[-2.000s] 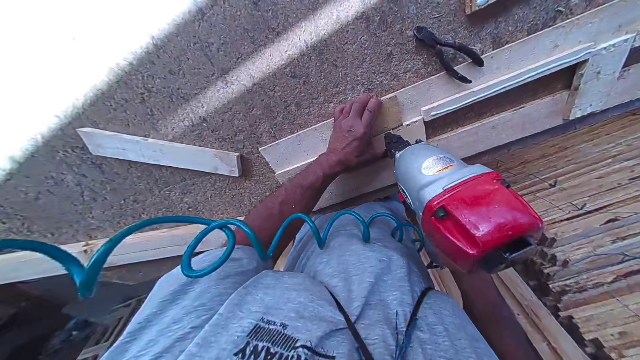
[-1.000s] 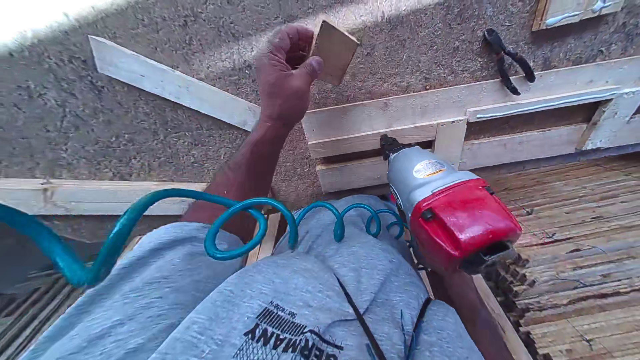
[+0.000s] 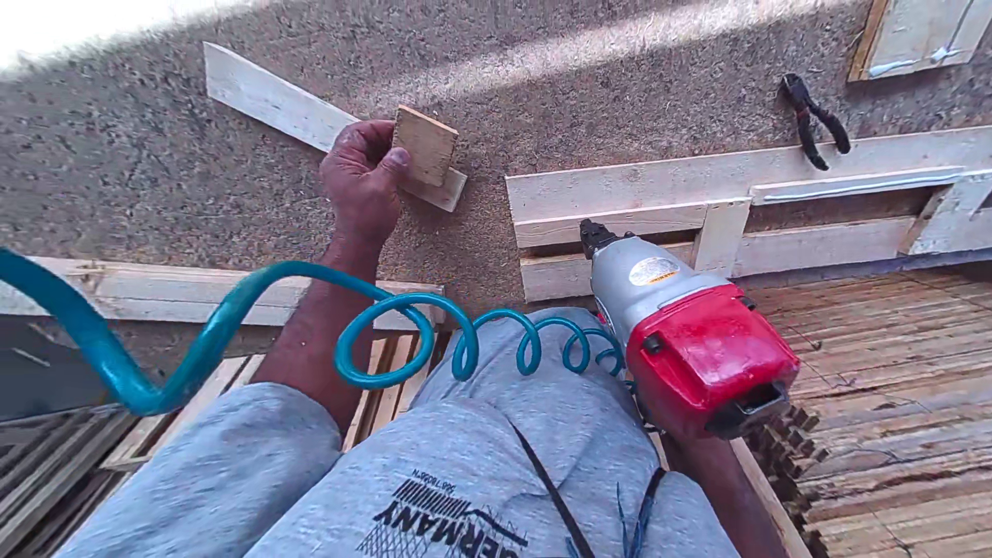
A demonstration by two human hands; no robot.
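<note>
My left hand (image 3: 363, 178) grips a small square wood block (image 3: 425, 146) between thumb and fingers, above the end of a loose wooden slat (image 3: 271, 97). At the centre right is a red and silver pneumatic nailer (image 3: 697, 341), its nose over the left end of a slatted wooden frame (image 3: 659, 182). My right hand is hidden under the nailer's body; only the forearm shows below it. A teal coiled air hose (image 3: 387, 341) runs from the left toward the nailer. A short crosspiece (image 3: 721, 236) lies across the frame's lower boards.
Black-handled pliers (image 3: 814, 120) lie just above the frame, their handles reaching its upper board. A wooden piece with white beads on it (image 3: 918, 39) is at the top right. Stacked wood strips (image 3: 899, 387) fill the lower right. More boards (image 3: 194, 291) lie at the left.
My left hand was on the frame beside the nailer's nose two seconds ago; it has moved off to the left and holds the small block up. The nailer stays over the frame.
</note>
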